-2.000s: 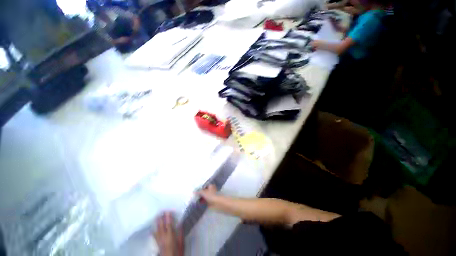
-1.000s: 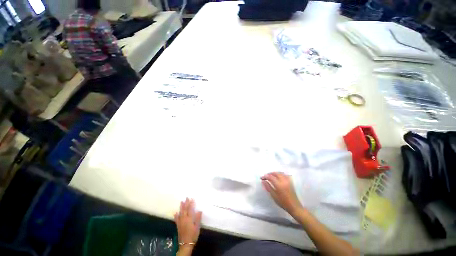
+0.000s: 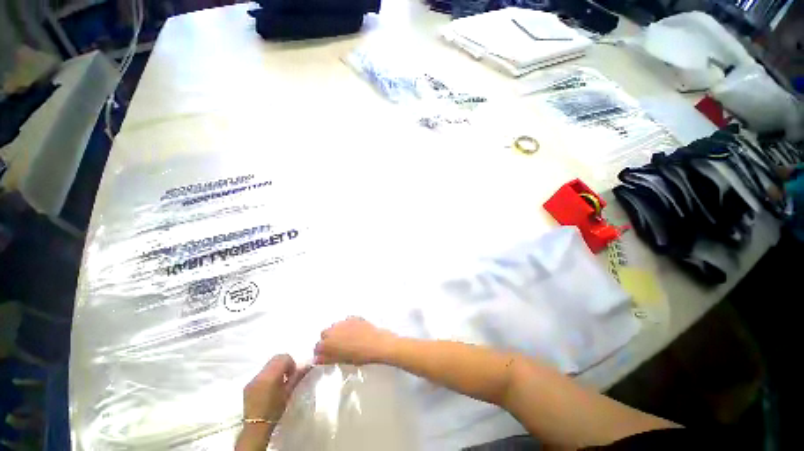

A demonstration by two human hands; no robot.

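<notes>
A printed polybag stack (image 3: 203,352) lies flat at the left, with black lettering and a round mark. My left hand (image 3: 271,388) and my right hand (image 3: 348,342) are close together at the near side, their fingers pinching the edge of a clear polybag (image 3: 344,401) that bulges towards me. A flat bundle in white tissue paper (image 3: 529,304) lies to the right, partly behind my right forearm. A red tape dispenser (image 3: 582,214) stands just beyond it. Barcode stickers (image 3: 616,257) and a yellow sheet (image 3: 645,293) lie beside the dispenser.
Folded black and white handbags (image 3: 688,203) lie at the right. A loose tape roll (image 3: 526,144), more printed polybags (image 3: 595,110), a thick white stack (image 3: 520,40) and a black pile (image 3: 308,19) are farther back. Crumpled clear bags (image 3: 405,84) lie at the middle back. Another table (image 3: 62,132) stands at far left.
The view has shifted, showing the polybag stack clearly. My right hand has left the tissue bundle and met my left hand. Both now hold a clear bag's edge.
</notes>
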